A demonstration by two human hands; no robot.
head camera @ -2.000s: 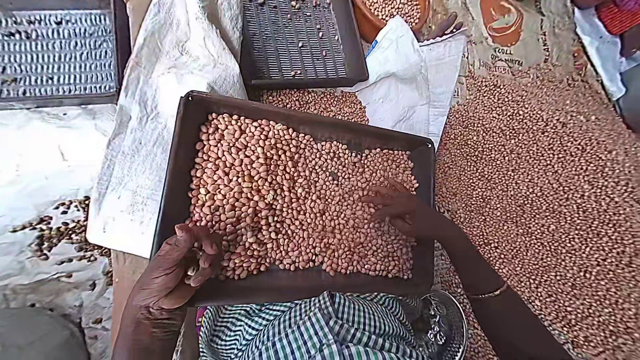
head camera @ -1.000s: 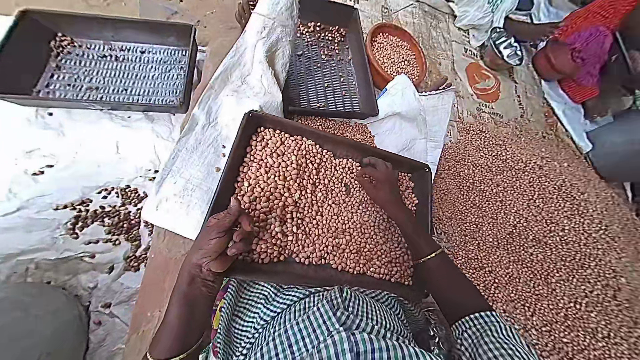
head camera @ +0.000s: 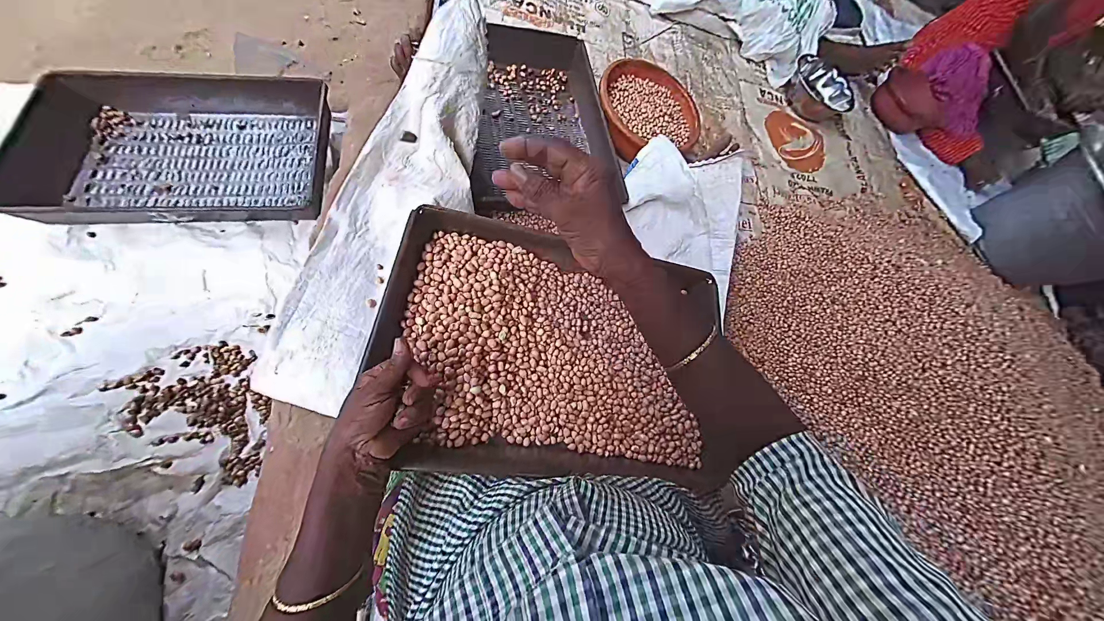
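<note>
A dark rectangular tray (head camera: 552, 464) full of shelled peanuts (head camera: 535, 345) rests on my lap, tilted slightly. At its left edge, my left hand (head camera: 388, 410) grips the rim, with fingertips over the nuts. My right hand (head camera: 565, 194) is raised above the far rim, fingers apart and partly curled, with nothing visible in it. Beyond it lies a second dark tray with a slotted bottom (head camera: 539, 112), which holds scattered darker nuts at its far end. The right forearm hides part of the peanut tray's right side.
A clay bowl of peanuts (head camera: 649, 103) stands beyond. Loose peanuts (head camera: 906, 371) spread over sacking at right. Another slotted tray (head camera: 203, 164) and dark nuts (head camera: 203, 401) lie left on white sheeting (head camera: 172, 267). At upper right are a co-worker in red (head camera: 966, 52) and a grey bucket (head camera: 1048, 220).
My right hand has lifted from the peanuts and moved toward the slotted tray beyond. My left hand stays at the tray's left edge. The view has shifted, showing more of the far side.
</note>
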